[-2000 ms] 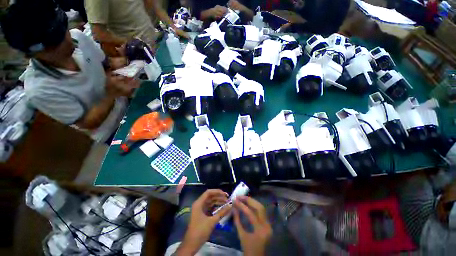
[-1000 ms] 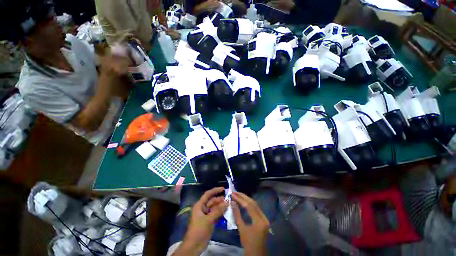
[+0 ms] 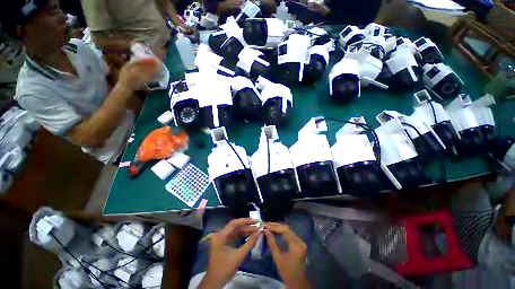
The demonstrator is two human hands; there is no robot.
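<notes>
My left hand (image 3: 227,248) and my right hand (image 3: 287,251) meet over my lap, just below the table's near edge. The fingertips of both hands grip a small white strip-like piece (image 3: 256,216). Part of it sticks up above the fingers and part shows below them, between the hands. The fingers hide its middle, and its exact shape is too small to tell. A row of white security cameras (image 3: 275,161) with black lower heads stands along the table's near edge, just beyond my hands.
The green table (image 3: 132,195) holds more cameras, a round sticker sheet (image 3: 188,184), small white boxes (image 3: 163,169), an orange bag (image 3: 160,144) and a bottle (image 3: 184,52). Bagged cameras (image 3: 130,236) are at lower left, a red stool (image 3: 435,242) at lower right. A person (image 3: 73,101) sits at left.
The white piece was tilted right, then came upright between my hands. My fingertips are now closer together and cover its middle. The person at left has raised a hand with a white object.
</notes>
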